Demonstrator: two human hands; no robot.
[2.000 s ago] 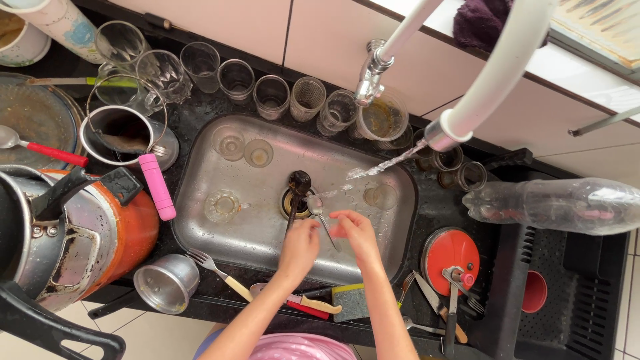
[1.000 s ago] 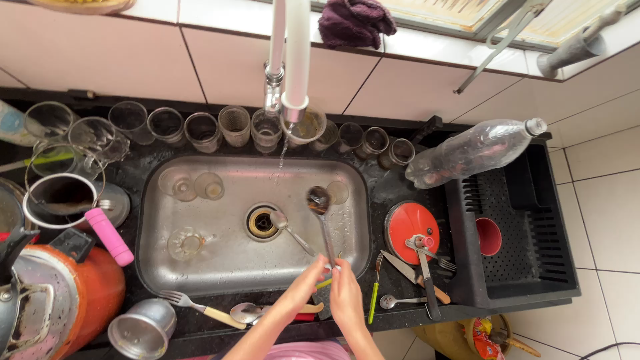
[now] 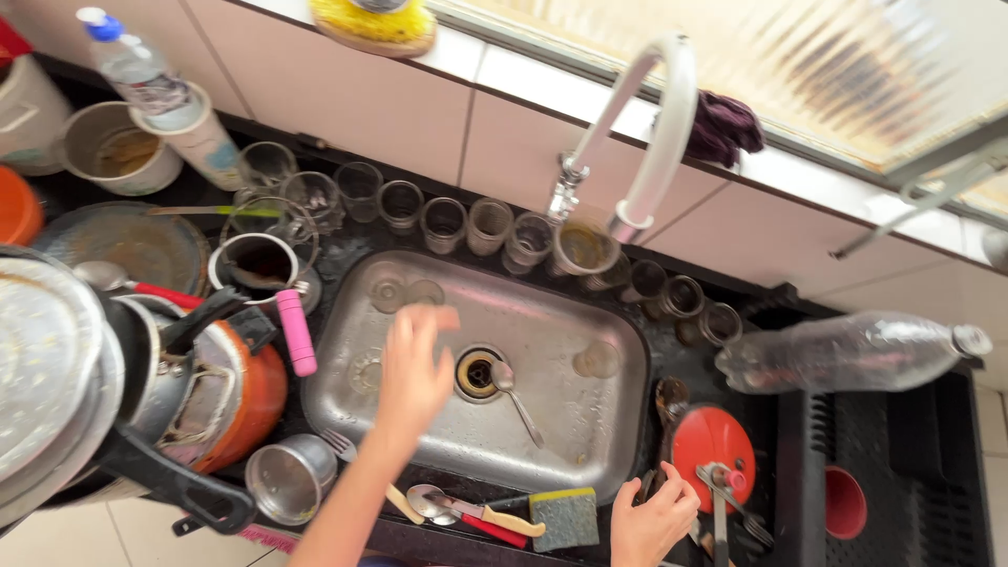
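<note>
My left hand (image 3: 417,378) hovers over the left half of the steel sink (image 3: 551,299), fingers spread, holding nothing. At the counter right of the basin, my right hand (image 3: 655,516) has its fingers at the lower end of a dark-bowled ladle or large spoon (image 3: 671,402); whether it still grips the handle is unclear. The ladle lies beside a red lid (image 3: 713,449). A metal teaspoon (image 3: 517,402) rests in the basin with its bowl at the drain (image 3: 477,373). Near the front edge are a sponge (image 3: 564,520), a yellow-handled knife (image 3: 504,518) and a fork (image 3: 339,445).
Several glasses (image 3: 488,224) line the back edge beneath the white faucet (image 3: 669,142). Stacked pots and lids (image 3: 47,362) crowd the left, beside a pink-handled mug (image 3: 253,264) and a metal cup (image 3: 290,479). A large plastic bottle (image 3: 850,352) leans across the black dish rack (image 3: 795,472).
The ladle has moved from over the basin to the right counter with my right hand. My left hand has moved left, away from my right. Water no longer runs from the faucet. The view has shifted.
</note>
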